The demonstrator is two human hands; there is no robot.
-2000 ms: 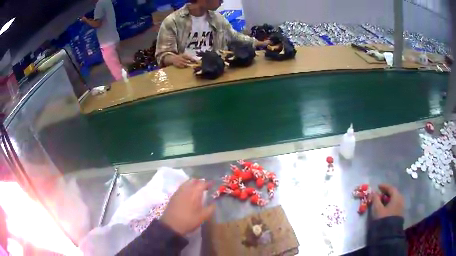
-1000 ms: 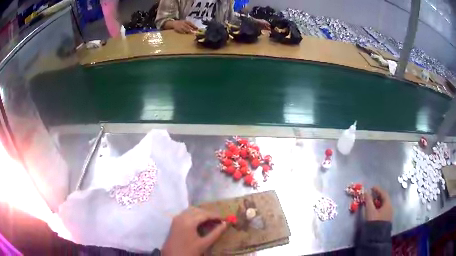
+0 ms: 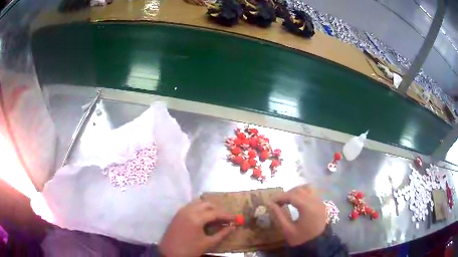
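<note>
My left hand holds a red figure piece between thumb and fingertips over the left part of the brown work board. My right hand is over the board's right side, fingertips close together beside the pale glue dab; whether they hold a tiny piece cannot be made out. A greyish smear lies by the dab. A pile of red figure pieces lies behind the board. A few more red pieces lie at right. Small patterned parts lie partly hidden behind my right hand.
A white sheet with a heap of patterned bits is at left, a metal rod beyond it. A white glue bottle and sample figure stand at the far edge. White discs lie far right. A green belt runs behind.
My right hand has left the small red group at right and come over the board by the glue dab. My left hand stays at the board with its red piece. The view has tilted down.
</note>
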